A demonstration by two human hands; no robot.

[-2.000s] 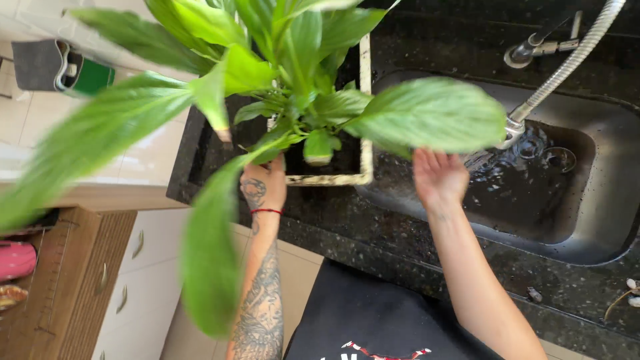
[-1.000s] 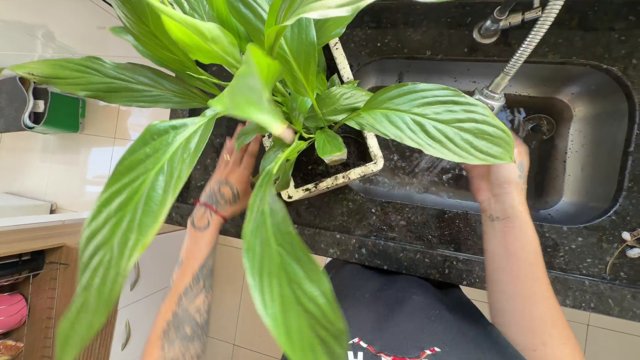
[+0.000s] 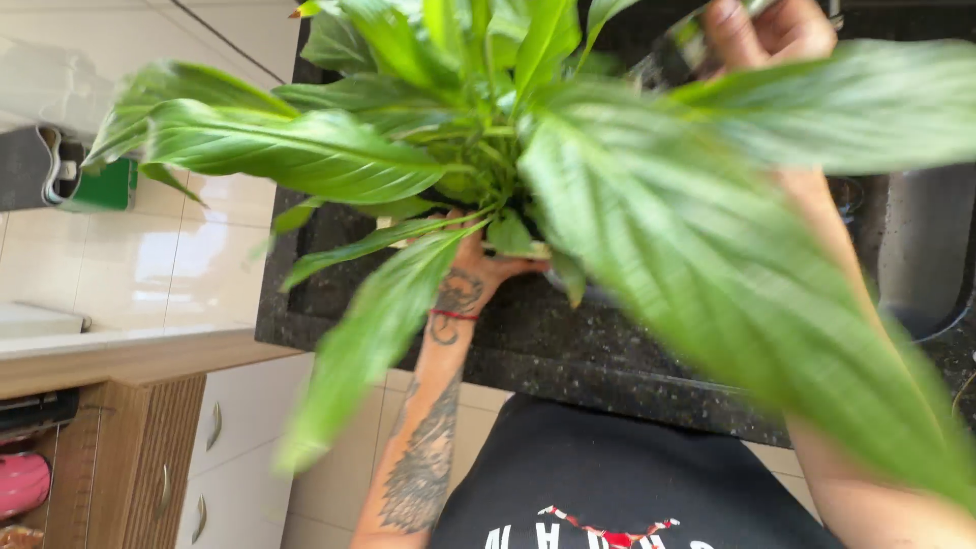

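A large leafy potted plant (image 3: 297, 156) spreads over the counter, its broad green leaves blurred at the right. Under the leaves, my left hand (image 3: 476, 263) is at the near side of the light rectangular planter (image 3: 534, 249), its fingers partly hidden and its thumb along the rim. At the top right, my right hand (image 3: 770, 34) is closed around a shiny metal piece at the faucet, partly cut off by the frame. A leaf crosses in front of my right forearm.
The stainless sink basin (image 3: 915, 244) lies at the right in the dark speckled stone counter (image 3: 595, 343). White drawers (image 3: 244, 427) and a wooden cabinet (image 3: 122, 450) stand at lower left. A green and grey container (image 3: 107, 185) is beyond the counter at left.
My right hand has gone from beside the sink's water stream up to the faucet. My left hand, spread left of the planter a second ago, is now at its near side.
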